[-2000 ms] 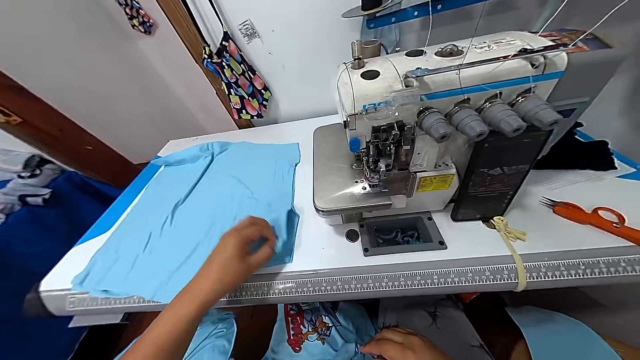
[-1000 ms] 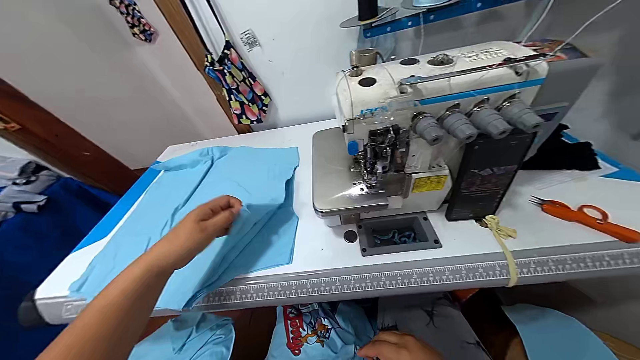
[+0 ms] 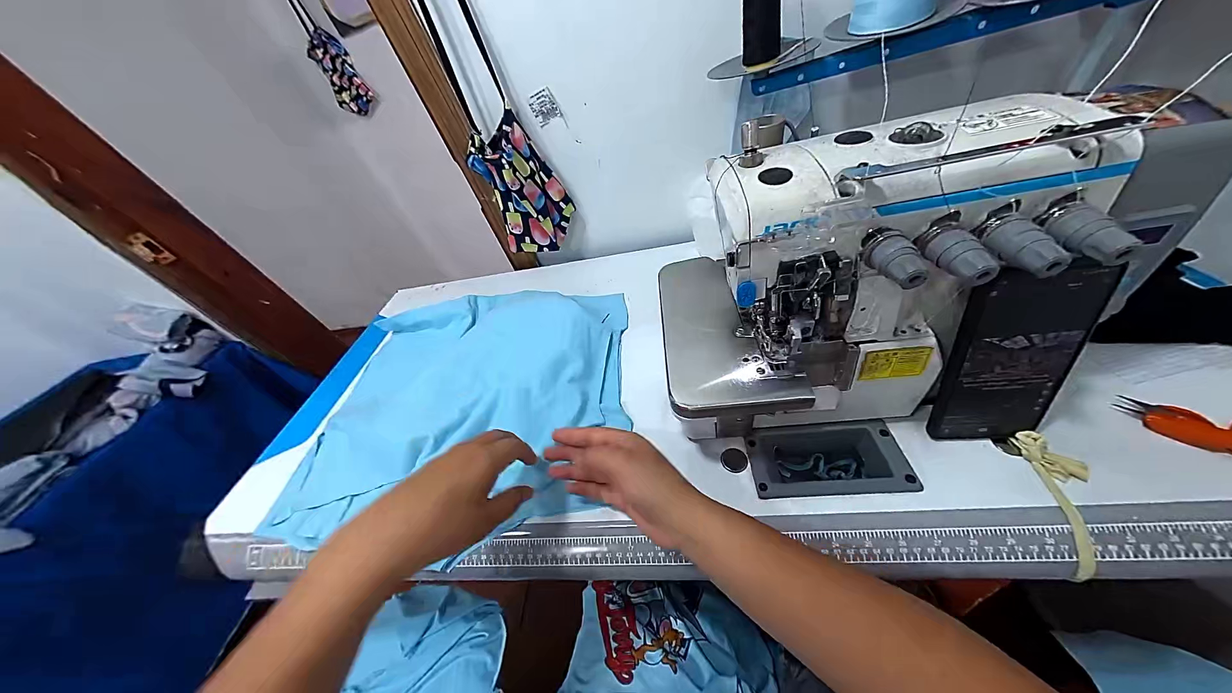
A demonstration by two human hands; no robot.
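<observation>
Light blue fabric pieces [image 3: 481, 375] lie layered and slightly wrinkled on the white sewing table [image 3: 645, 274], left of a white overlock sewing machine [image 3: 924, 183]. Over the near part of the fabric is my left hand [image 3: 472, 496], its thumb and fingers apart. My right hand [image 3: 616, 472] is just beside it at the near right corner of the cloth, fingers spread and pointing left. Neither hand visibly grips the cloth; whether the fingertips touch it cannot be told.
A grey tray with thread scraps [image 3: 833, 462] is set into the table. A phone [image 3: 1020, 346] leans on the machine, with orange-handled snips [image 3: 1179, 423] to its right. A measuring tape [image 3: 924, 544] runs along the front edge. Printed light blue cloth [image 3: 664, 640] lies below.
My left hand has let go of the raised fabric, which now lies down. My right hand has come up from below the table edge to the cloth.
</observation>
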